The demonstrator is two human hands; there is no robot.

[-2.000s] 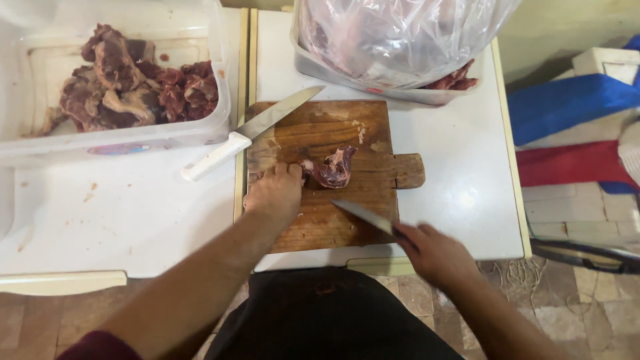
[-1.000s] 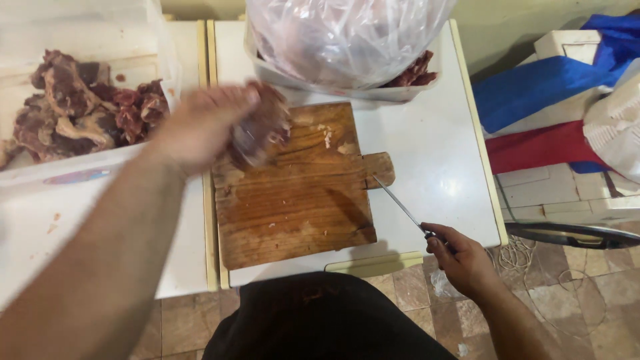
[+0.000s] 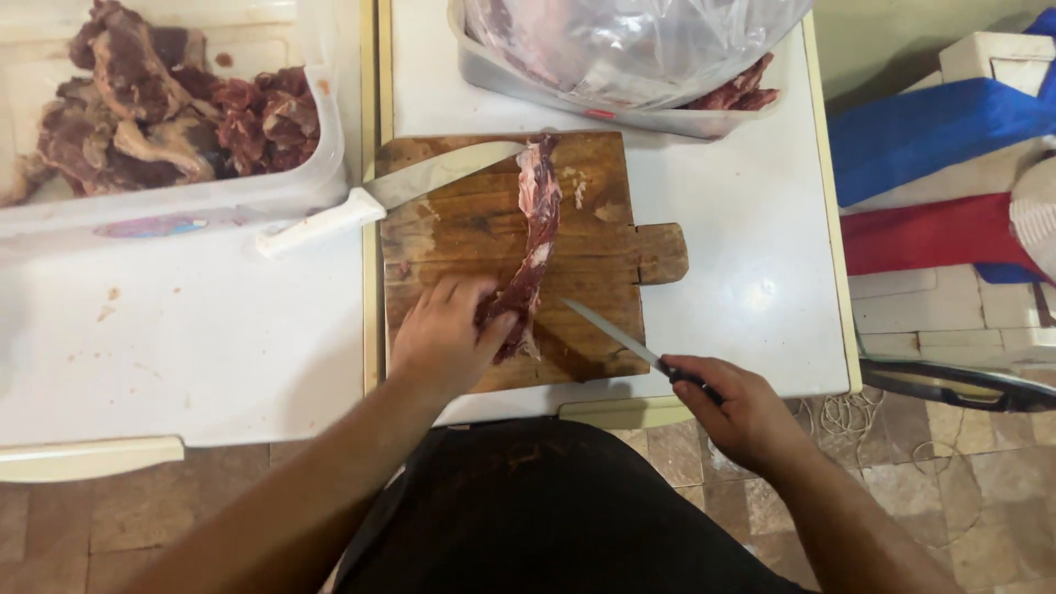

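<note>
A long strip of raw red meat with pale fat (image 3: 540, 214) lies lengthwise on a wooden cutting board (image 3: 462, 231). My left hand (image 3: 450, 330) grips its near end, thumb and fingers on either side. In my right hand (image 3: 734, 408) is a thin knife with a dark handle (image 3: 615, 334), its blade pointing up and left over the board's near right part, apart from the meat. A wider knife with a white handle (image 3: 322, 221) rests across the board's left edge, its tip at the meat's far end.
At the upper left stands a clear plastic tub (image 3: 330, 157) holding several chunks of meat (image 3: 157, 115). Beyond the board, a second tub (image 3: 511, 78) holds meat and a filled plastic bag (image 3: 635, 49). Blue cloth (image 3: 932, 136) and red cloth (image 3: 932, 233) are at the right.
The small piece of meat seen two seconds ago is no longer on the board; a long strip lies there. My left hand has come down to the board. The thin knife has moved back over it.
</note>
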